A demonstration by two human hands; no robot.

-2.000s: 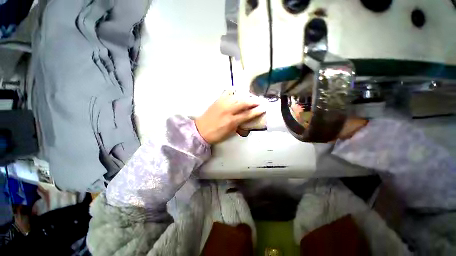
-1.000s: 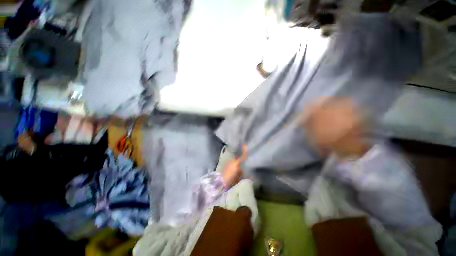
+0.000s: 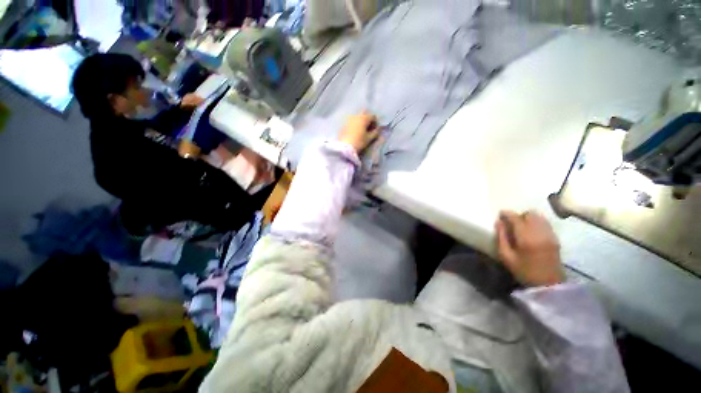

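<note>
The stack of grey cut panels point(image 3: 407, 84) lies on the white table left of the machine, its wavy layered edges facing right. My left hand point(image 3: 360, 130) is at the stack's near left edge, fingers curled on the edge of a grey panel; the fingertips are partly hidden. My right hand point(image 3: 530, 246) is at the table's front edge, fingers curled, with nothing visible in it. The sewing machine head point(image 3: 669, 138) is cut off at the right edge, above the machine bed point(image 3: 615, 199).
A person in black point(image 3: 146, 153) works at another machine point(image 3: 269, 69) on the left. Grey cloth point(image 3: 373, 257) hangs below the table edge by my lap. A tied blue-grey bundle point(image 3: 219, 284) and a yellow object point(image 3: 161, 353) are lower left.
The view has swung left. The grey piece that both hands handled over my lap is no longer between them. My left hand has moved up to the stack; my right hand is at the table edge.
</note>
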